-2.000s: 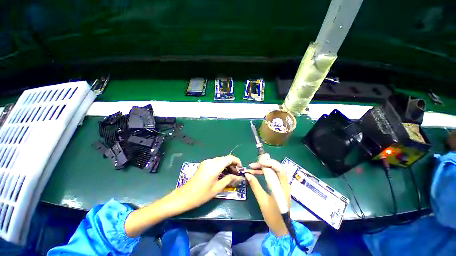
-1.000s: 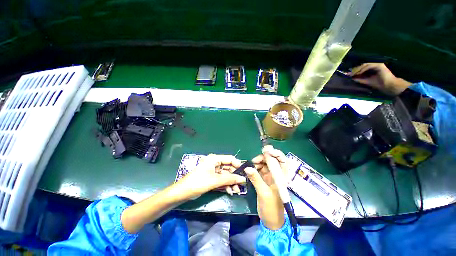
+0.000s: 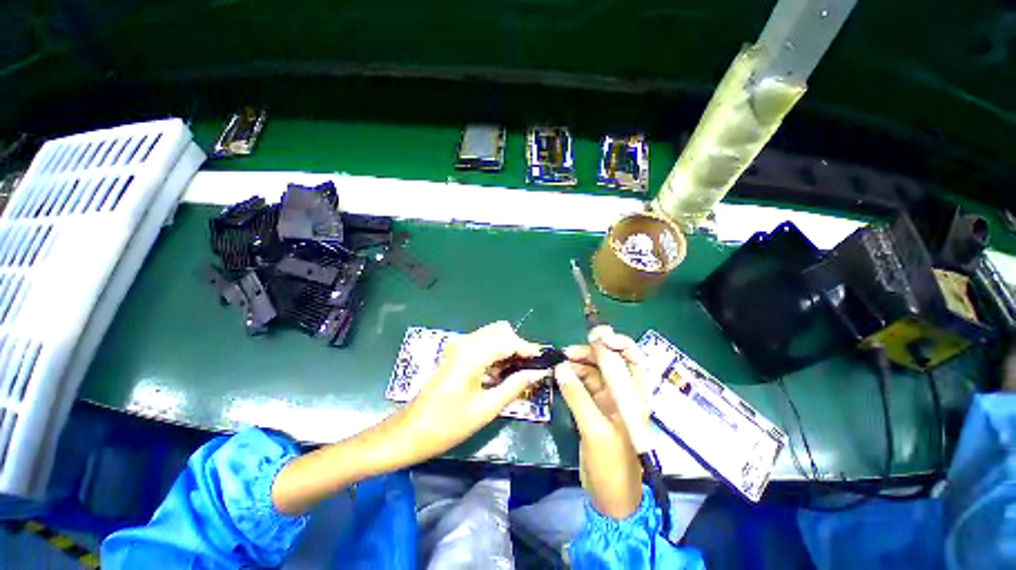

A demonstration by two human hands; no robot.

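Observation:
My left hand (image 3: 474,384) and my right hand (image 3: 602,401) meet over the near edge of the bench. A small black part (image 3: 543,357) is pinched between the fingertips of both hands. My right hand also holds the soldering iron (image 3: 619,384), its tip pointing up and away from the part. A thin silvery wire end shows above my left fingers. A white printed card (image 3: 413,362) lies under my left hand, partly hidden. A second white printed card (image 3: 719,421) lies angled to the right, beside my right hand.
A heap of black parts (image 3: 299,262) lies at left beside a white slotted tray (image 3: 84,212). The brown pot (image 3: 619,272) stands by the wrapped post (image 3: 730,139). The soldering station (image 3: 891,295) and its cables are at right. Phone-like assemblies (image 3: 550,155) lie beyond the white rail (image 3: 446,200). A blue sleeve (image 3: 980,479) shows at far right.
The black part is turned and more enclosed by my fingers than a second ago. The other person's hand that reached over the belt at right is gone. The view has shifted slightly.

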